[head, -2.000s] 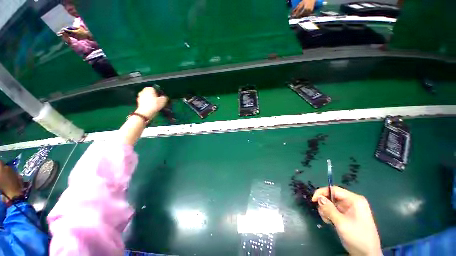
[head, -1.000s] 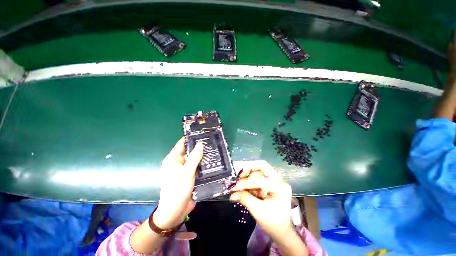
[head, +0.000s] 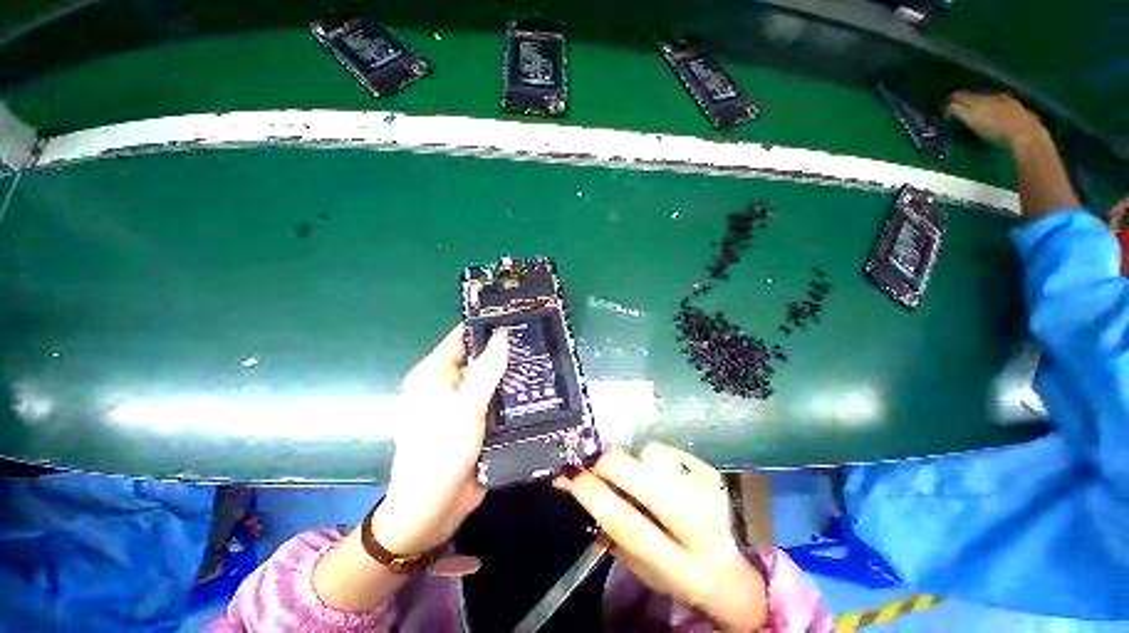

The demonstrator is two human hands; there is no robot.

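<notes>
My left hand (head: 440, 433) holds an opened phone (head: 526, 371) above the front edge of the bench, thumb on its battery, busy board end pointing away. My right hand (head: 675, 526) is at the phone's near right corner, thumb and finger closed there; whatever is between the fingertips is too small to tell. Silver tweezers (head: 563, 587) stick out from under my right hand towards me, their other end hidden by the hand. A loose heap of small black parts (head: 724, 356) lies on the bench to the right. A clear dot sheet (head: 613, 334) and white strip (head: 629, 408) lie beside the phone.
Another phone (head: 908, 247) lies at the bench's right. Several phones, one of them here (head: 535, 68), lie on the belt beyond the white rail (head: 495, 130). A neighbour's hand (head: 997, 118) in a blue sleeve reaches over the belt at right.
My left hand has brought a phone from the belt to the bench's front edge. My right hand has come from the black parts to the phone's corner. The neighbour's arm has reached over the belt.
</notes>
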